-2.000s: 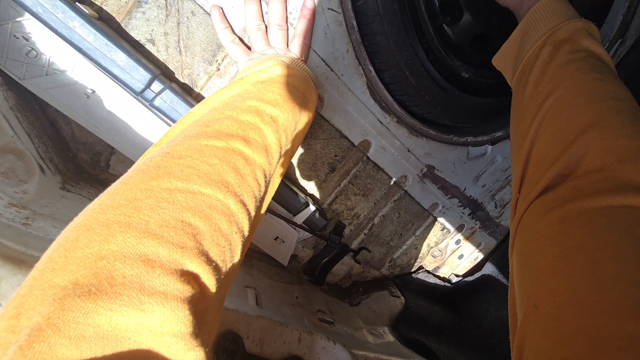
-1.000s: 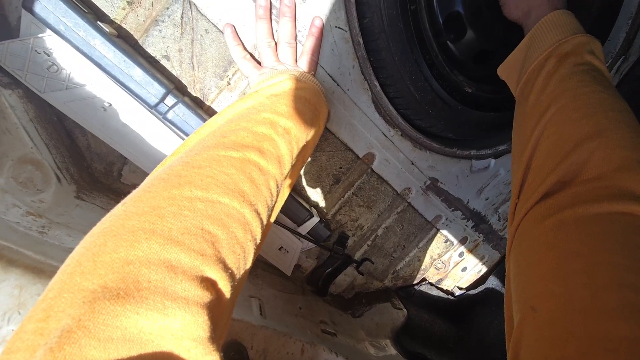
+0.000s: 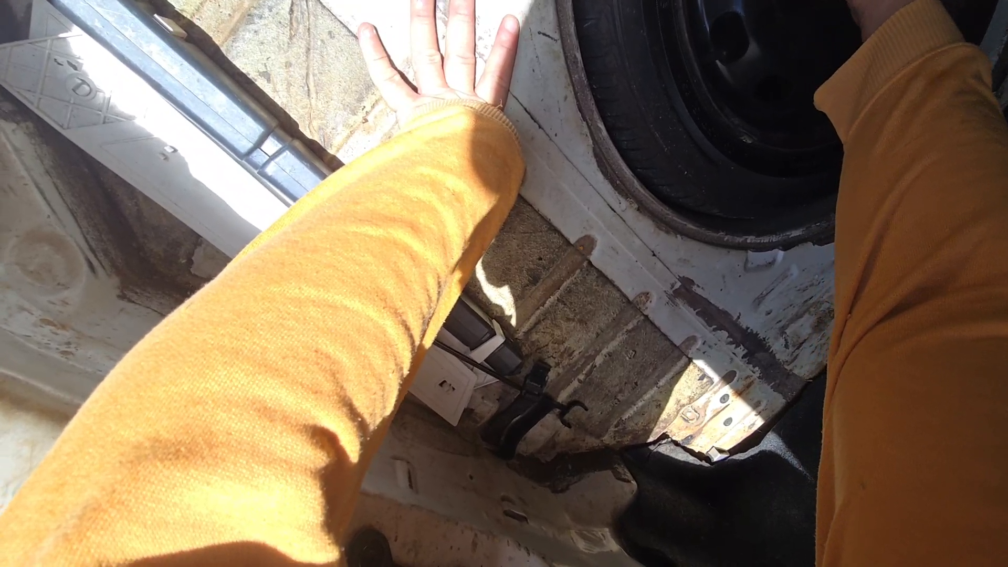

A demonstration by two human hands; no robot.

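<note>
My left hand (image 3: 445,67) lies with spread fingers on the white painted metal floor (image 3: 551,157) at the top middle, holding nothing. To its right a black tire (image 3: 630,102) on a black steel wheel (image 3: 748,87) sits in a round well in that floor. At the top right edge my right hand (image 3: 874,16) is over the far side of the wheel. Its fingers are cut off by the frame, so what it touches cannot be seen. Orange sleeves cover both arms.
A shiny metal bar (image 3: 213,87) and a white plastic panel (image 3: 150,150) run diagonally at the upper left. A black hooked bracket (image 3: 520,417) stands at the lower middle, near worn ribbed flooring (image 3: 583,331). Black lining (image 3: 724,504) covers the lower right.
</note>
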